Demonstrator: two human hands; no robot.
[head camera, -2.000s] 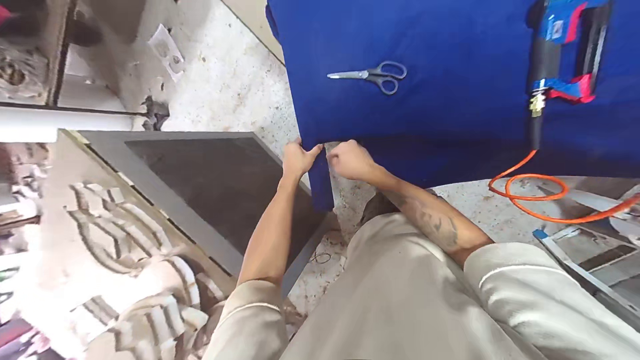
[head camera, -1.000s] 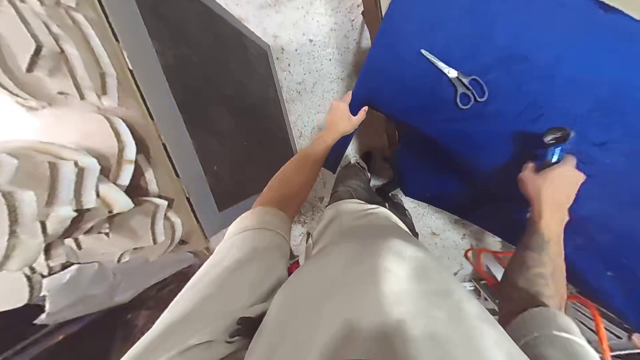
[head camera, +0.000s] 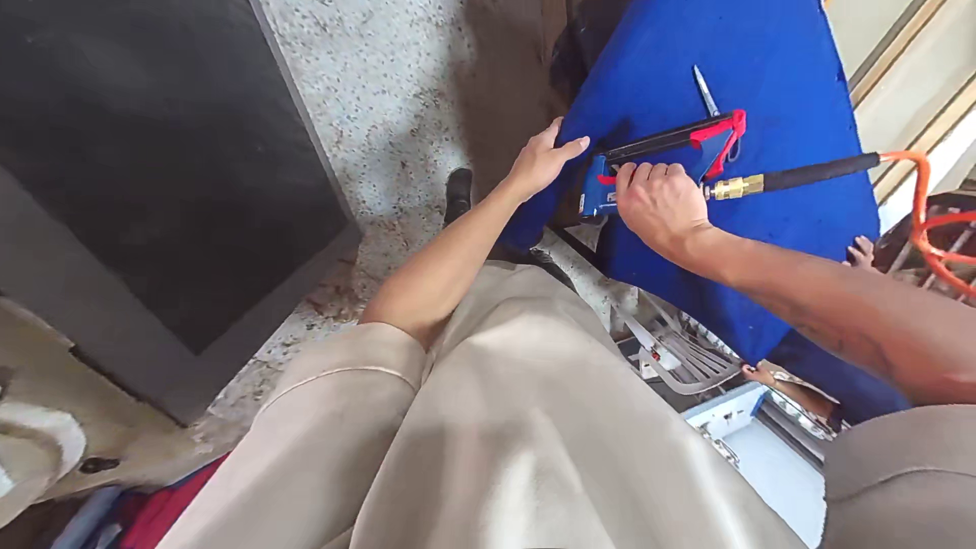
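Blue fabric (head camera: 793, 122) covers a flat piece at the upper right. My left hand (head camera: 543, 162) rests at its left edge, thumb and forefinger spread apart; the other fingers are partly hidden. My right hand (head camera: 662, 202) is closed around a blue, black and red pneumatic stapler (head camera: 656, 142), whose nose points left near that edge. A brass fitting (head camera: 736, 187) and a black hose sleeve (head camera: 820, 171) lead right from the stapler. Behind it, on the fabric, lie the scissors (head camera: 705, 91), with one blade showing and the handles mostly hidden.
An orange air hose (head camera: 920, 206) curls at the right. Another person's hands (head camera: 862, 252) show by the fabric's right and lower edges. A dark panel with a grey border (head camera: 305, 152) stands at the left above the speckled floor (head camera: 366, 99). A grey slatted plastic piece (head camera: 690, 358) is below the fabric.
My right hand, at the fabric edge two seconds ago, now holds the stapler near my left hand. The stapler lay at the upper right before. The view has shifted a lot.
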